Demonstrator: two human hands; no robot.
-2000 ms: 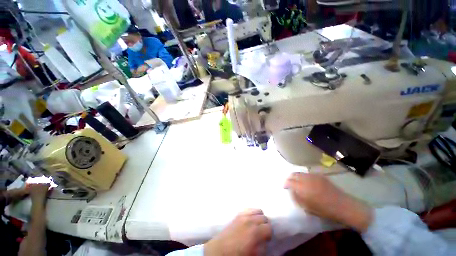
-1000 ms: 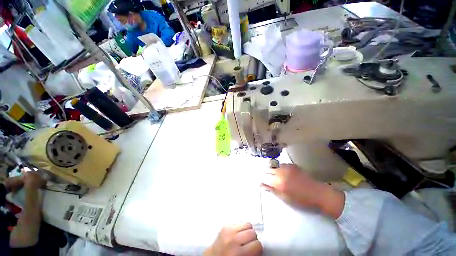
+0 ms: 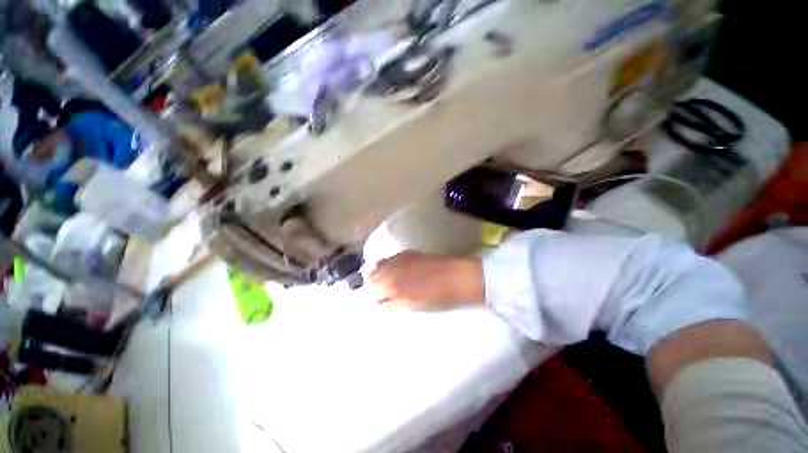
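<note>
My right hand [image 3: 423, 281], in a pale sleeve cover, rests on the overexposed white fabric [image 3: 372, 363] just right of the needle area [image 3: 341, 270]. Its fingertips are washed out by glare, so its grip on the fabric cannot be made out. My left hand is not in view. The cream sewing machine [image 3: 399, 146] reaches across the middle, tilted in the picture. A bright green tag [image 3: 250, 296] hangs left of the needle. The picture is blurred.
A black smartphone [image 3: 509, 196] lies under the machine arm, near a yellow bit [image 3: 494, 234]. Black-handled scissors [image 3: 704, 124] lie at the table's right end. A yellowish machine [image 3: 71, 425] stands lower left. A person in blue [image 3: 99, 137] is at upper left. Red cloth [image 3: 567, 411] shows below.
The view has swung right and tilted, bringing the scissors and the right end of the table into view. My left hand has left the picture. My right hand stays near the needle.
</note>
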